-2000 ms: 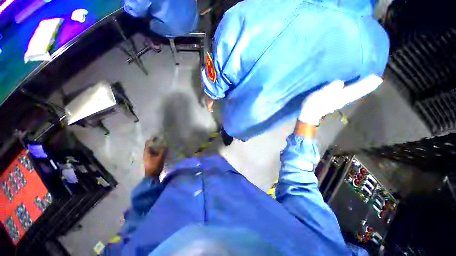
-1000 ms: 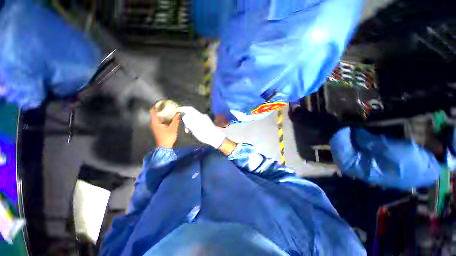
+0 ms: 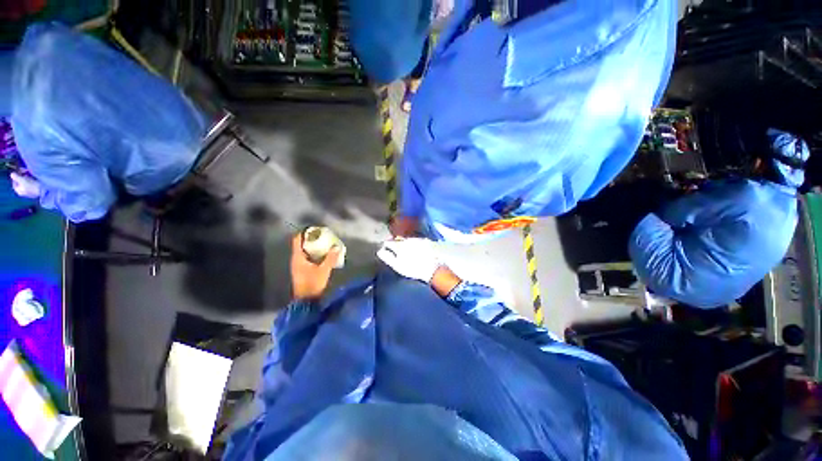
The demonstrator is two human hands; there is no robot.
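My bare left hand (image 3: 309,275) is in front of my smock and holds a small cream-white container (image 3: 317,240) with a round open mouth facing up. My right hand (image 3: 411,258) wears a white glove and is to the right of the container, apart from it. Its fingers are bent together at the front of the smock. Whether something small is between its fingertips is too small to tell.
A person in a blue smock (image 3: 541,117) stands close ahead on the right. Others sit at left (image 3: 108,126) and right (image 3: 712,243). A white-topped stool (image 3: 196,392) is at lower left, beside a violet-lit bench (image 3: 41,270). Board racks (image 3: 293,40) stand ahead.
Earlier my hands were far apart, then together at the container. Now the right hand has moved off to the right of it. The view has turned, bringing in the racks ahead.
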